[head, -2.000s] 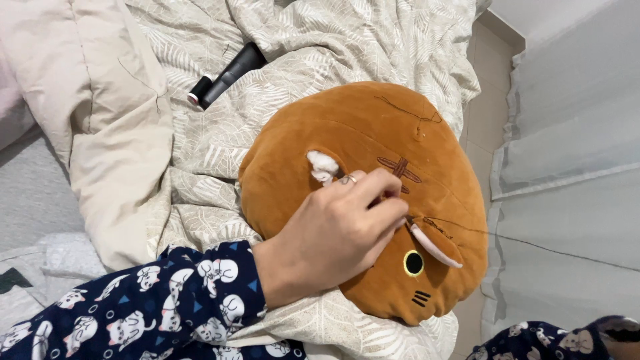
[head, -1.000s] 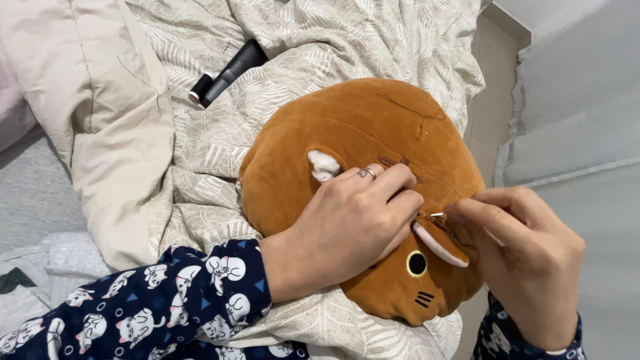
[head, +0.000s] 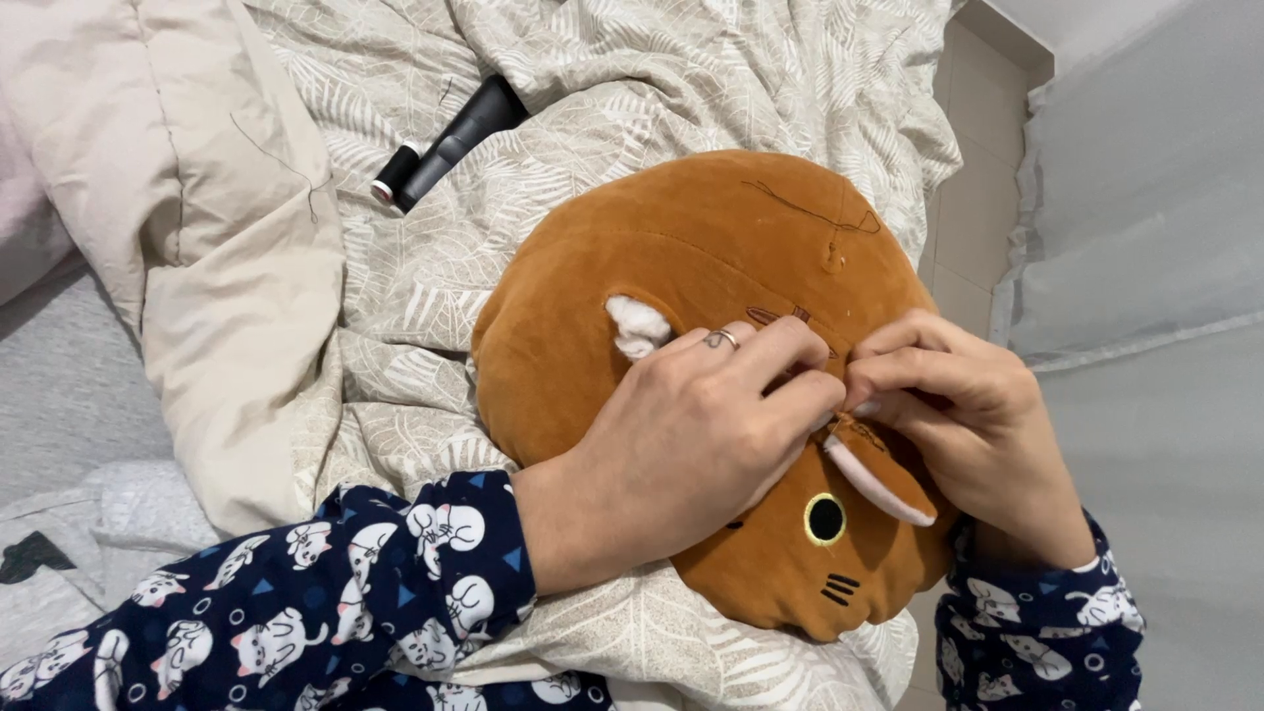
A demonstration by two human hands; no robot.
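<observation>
A brown plush cat cushion [head: 583, 257] lies on the bed, its embroidered eye towards the lower right. White stuffing [head: 639, 327] bulges from an opening in its upper left part. My left hand [head: 706, 425] rests across the plush and pinches fabric beside the base of the pink-lined ear [head: 879, 479]. From the right, my right hand [head: 948, 405] meets it there, fingertips pinched together at the same seam. Whatever small thing the right fingertips hold is hidden. Dark thread [head: 815, 210] lies loose over the cushion's upper right part.
A black thread spool [head: 397, 173] and a black handled object [head: 464, 138] lie on the leaf-patterned bedding [head: 405, 286]. A loose thread lies on the beige cover [head: 237, 247] at left. Tiled floor [head: 963, 217] and a pale curtain [head: 1145, 237] are beyond the bed's right edge.
My right hand, out at the right two seconds ago with a thread stretched towards the plush, has come in to the ear's base beside my left hand. My left hand stays on the cushion.
</observation>
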